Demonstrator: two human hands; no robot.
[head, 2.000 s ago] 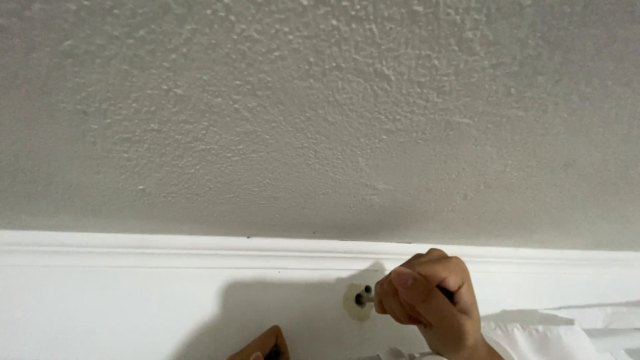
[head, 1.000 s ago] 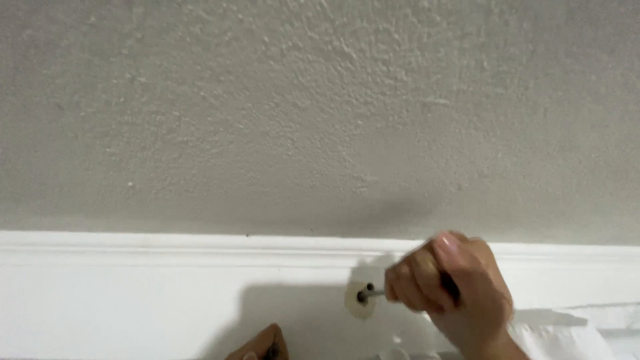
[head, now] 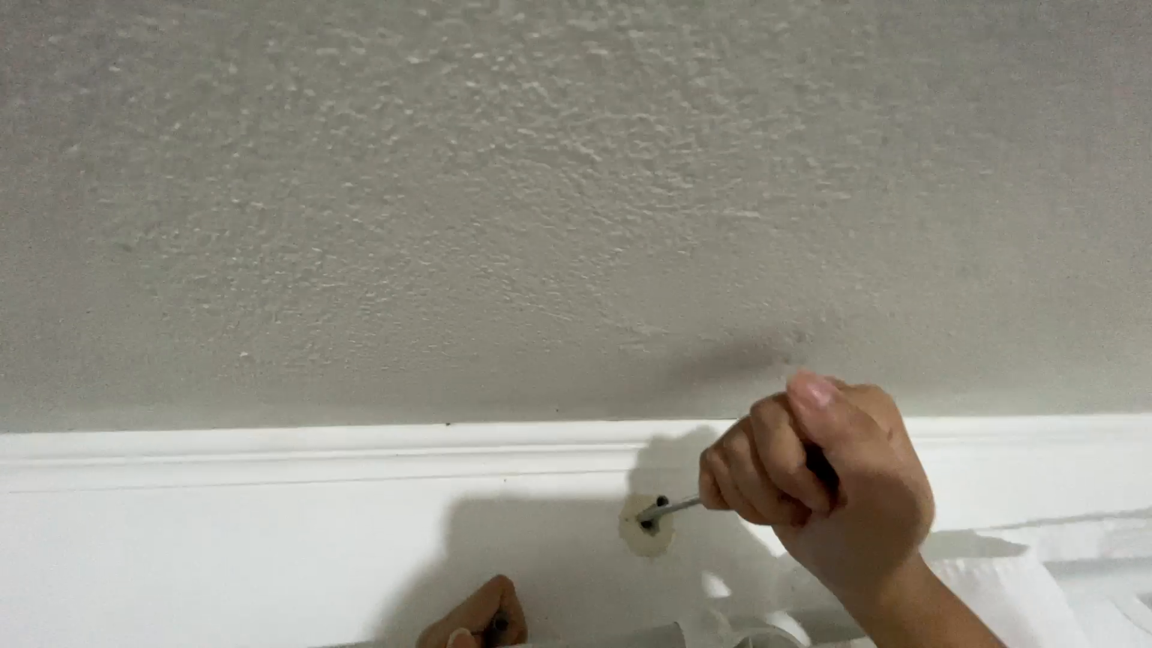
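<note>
My right hand is wrapped in a fist around a tool with a thin metal shaft; its dark handle is mostly hidden in the palm. The shaft's tip is at a dark hole in the white trim board, inside a round yellowish patch. A second small dark hole lies just above it. Low in the view, my left hand is partly cut off by the lower edge. Its fingers curl around something small and dark that I cannot make out.
A grey textured surface fills the upper view and meets the moulding of the white board. White fabric hangs at the lower right. A pale rod or tube and a white ring-like part lie along the bottom edge.
My right hand has moved right, away from the patch, and its wrist has turned. More of the metal shaft shows between fist and hole. My left hand stays low in the view.
</note>
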